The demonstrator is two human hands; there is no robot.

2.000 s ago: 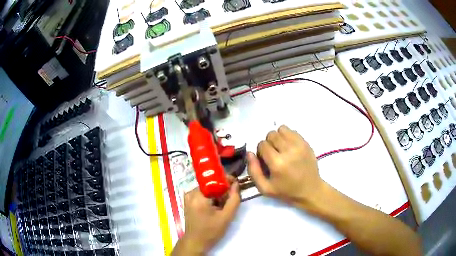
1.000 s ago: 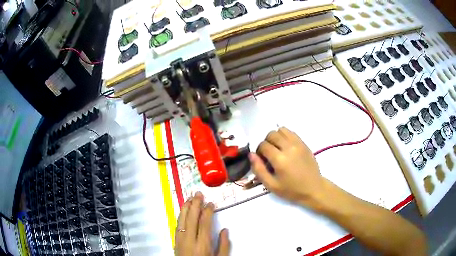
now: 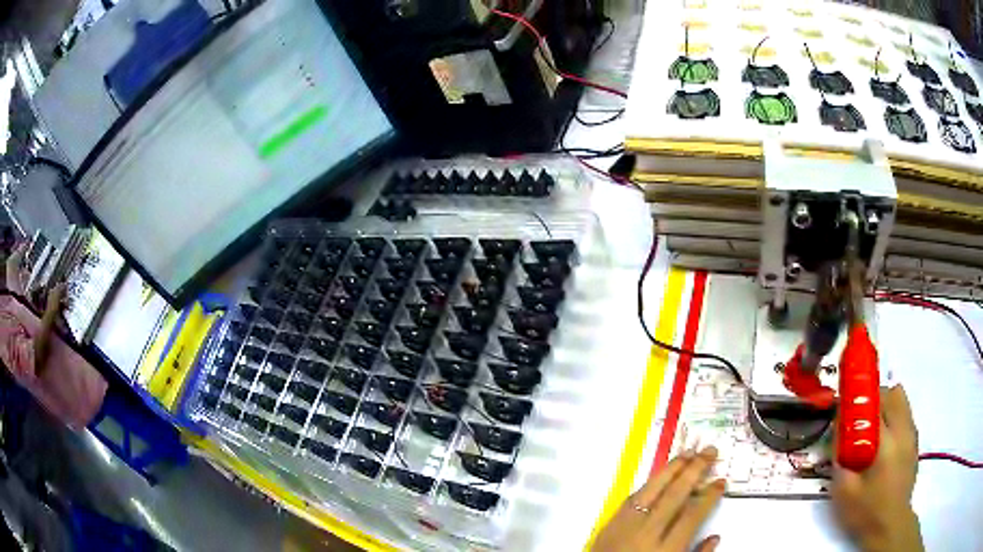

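Observation:
The toggle clamp's red handle [image 3: 859, 401] points down towards me from its grey metal frame [image 3: 828, 178]. A small red tip [image 3: 808, 380] sits over the dark round nest [image 3: 785, 425] on the pale base plate [image 3: 717, 437]. My left hand [image 3: 666, 505] lies at the plate's front left edge, fingers extended, holding nothing visible. My right hand [image 3: 886, 480] is right of the nest, partly hidden behind the handle. Its fingertips are hidden, so I cannot tell if it grips anything. Whether a unit sits in the nest cannot be seen.
A clear blister tray [image 3: 577, 356] with rows of black units lies left. A monitor [image 3: 232, 146] with a green bar stands far left, a black case [image 3: 507, 108] behind. Foam trays [image 3: 711, 162] are stacked behind the clamp. Black and red wires cross the table beside yellow and red tape.
The view has swung left, showing the monitor and whole blister tray. My left hand has come away from the nest front to the plate's left edge. My right hand stays beside the nest.

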